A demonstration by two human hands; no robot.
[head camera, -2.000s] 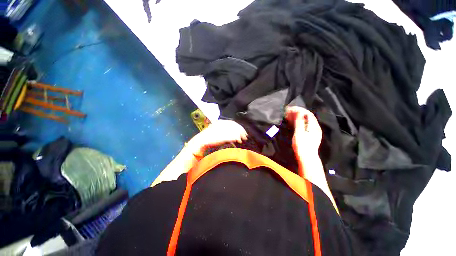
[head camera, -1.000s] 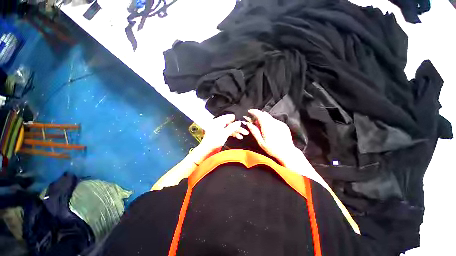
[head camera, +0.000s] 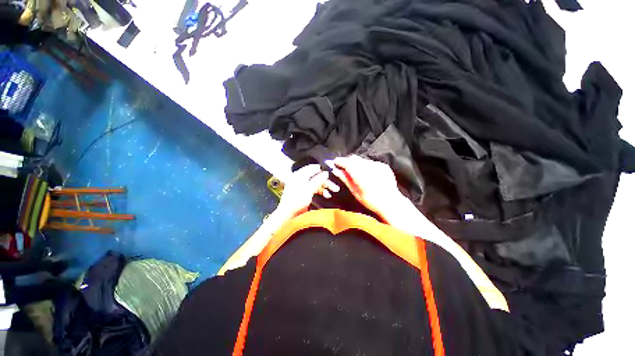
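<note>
A large crumpled black garment pile (head camera: 445, 76) lies on the white table (head camera: 209, 132) in front of me and to my right. My left hand (head camera: 306, 189) and my right hand (head camera: 365, 182) are close together at the near left edge of the pile, just above the orange apron trim. Both hands pinch black cloth between their fingertips. A small dark or bluish spot shows at my right fingertips; I cannot tell what it is. Greyer, shiny lining patches (head camera: 390, 149) show beside my right hand. A tiny white label (head camera: 468, 216) lies on the cloth to the right.
Thin dark strips (head camera: 202, 28) lie at the table's far left. A yellow object (head camera: 276, 185) sits at the table edge by my left wrist. On the blue floor are a wooden stool (head camera: 87, 208), a blue crate (head camera: 17, 87) and a pale green sack (head camera: 157, 288) beside dark cloth.
My right hand has moved left from the grey lining to meet my left hand at the pile's edge. The larger white label between the hands is out of sight. The view has shifted slightly.
</note>
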